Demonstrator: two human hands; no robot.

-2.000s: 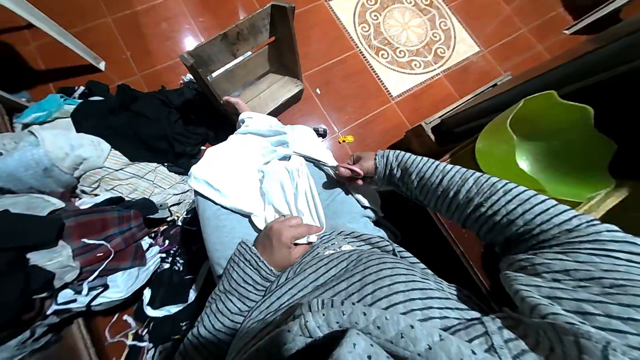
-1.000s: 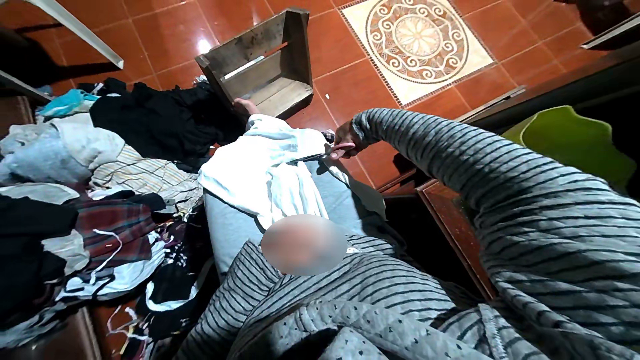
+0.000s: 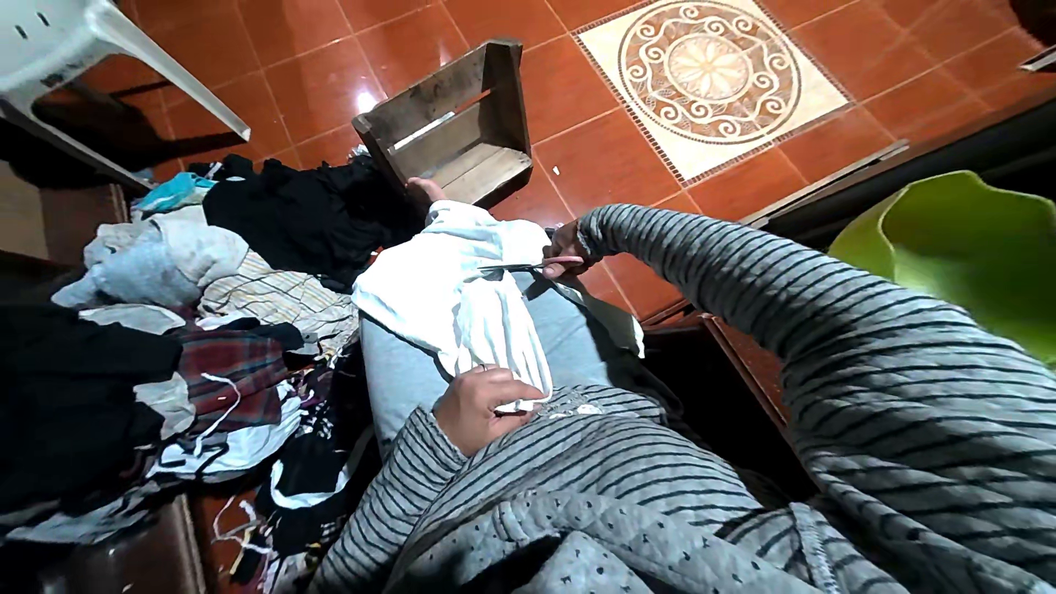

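White cloth (image 3: 421, 285) lies over my lap, on light blue-grey fabric (image 3: 412, 388). My left hand (image 3: 487, 406) grips its near edge close to my belly. At the cloth's far right side, my right hand (image 3: 568, 250) holds scissors (image 3: 563, 261) with pinkish handles. The blades reach left onto the white cloth, and part of them is hidden by it. A bare foot (image 3: 426, 191) shows just beyond the cloth's far end.
Piled clothes (image 3: 289, 214) lie at the left. A wooden crate (image 3: 462, 124) stands on the tiled floor (image 3: 577, 157) ahead. A white plastic chair (image 3: 157, 62) is at the upper left, a green plastic container (image 3: 965, 256) at the right.
My right hand with the scissors has moved from the cloth's right edge so that the blades now lie over the white cloth. My left hand stays at the near edge.
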